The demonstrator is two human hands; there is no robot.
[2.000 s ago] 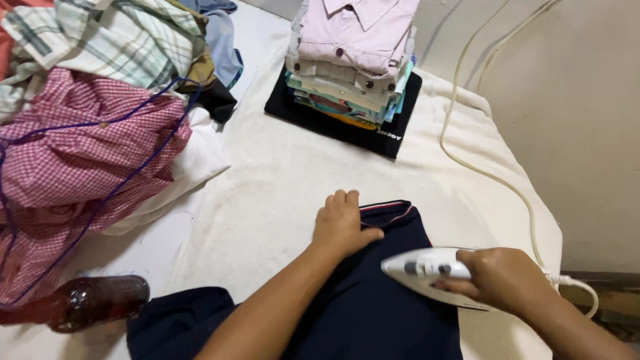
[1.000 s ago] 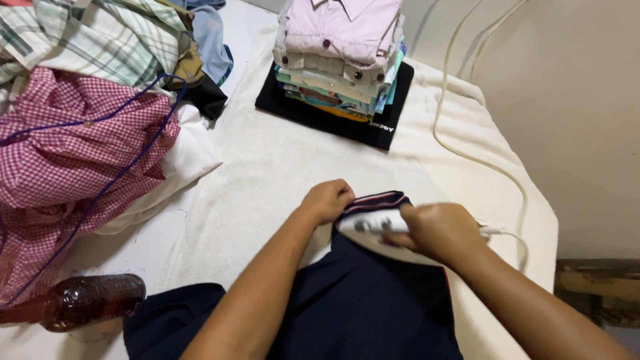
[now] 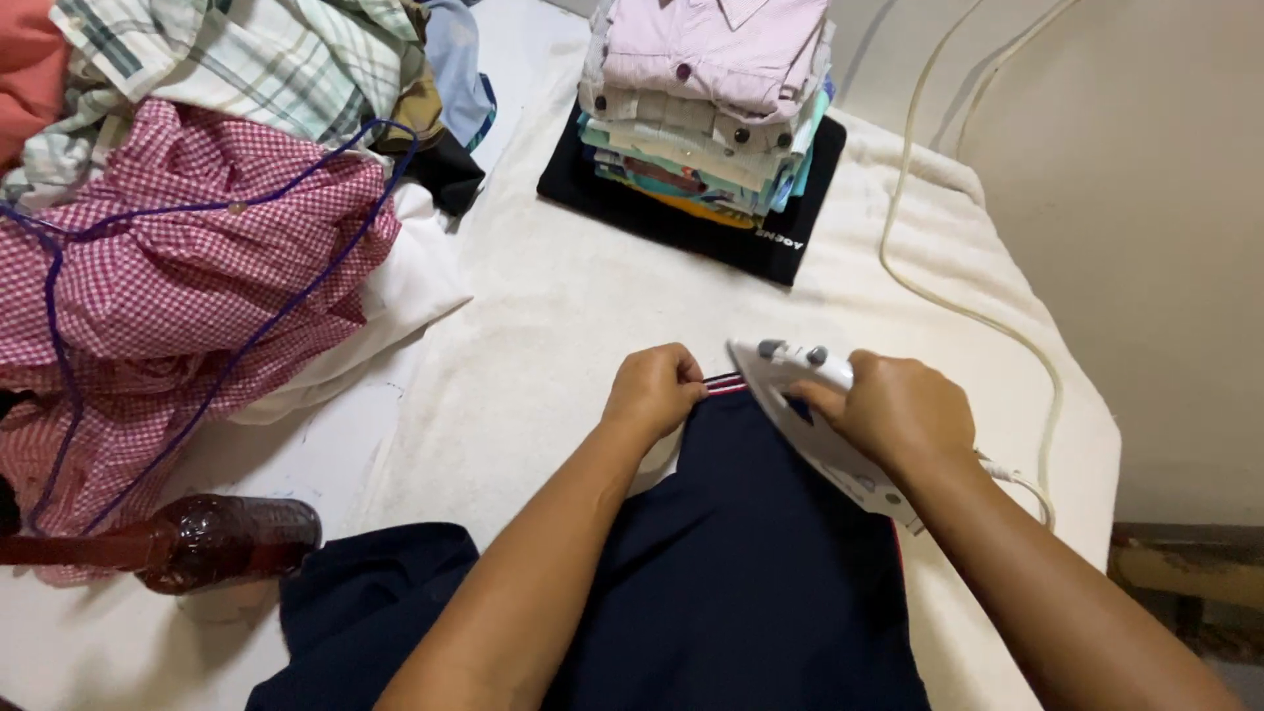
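Note:
Navy fabric trousers (image 3: pixel 750 573) lie on a cream cloth (image 3: pixel 553 326), with a red, white and dark striped edge at their far end. My left hand (image 3: pixel 657 390) pinches the left corner of that striped edge between thumb and fingers. Around the handle of a white electric iron (image 3: pixel 810 425) my right hand (image 3: pixel 904 410) is closed. The iron rests over the right part of the striped end, its tip pointing away and to the left, just beyond the edge. Its soleplate is mostly hidden from this angle.
Folded shirts (image 3: pixel 711 59) are stacked on a black folded garment (image 3: pixel 681 222) at the far side. Crumpled clothes (image 3: pixel 217 247) with a purple cord (image 3: pixel 267 331) fill the left. A reddish-brown bottle (image 3: pixel 237 543) lies near the trousers. The iron's cord (image 3: pixel 973 314) runs along the right.
From lower on the trousers two seconds ago, the iron has moved up over the striped end. My left hand, flat on the fabric's left side then, now pinches the corner.

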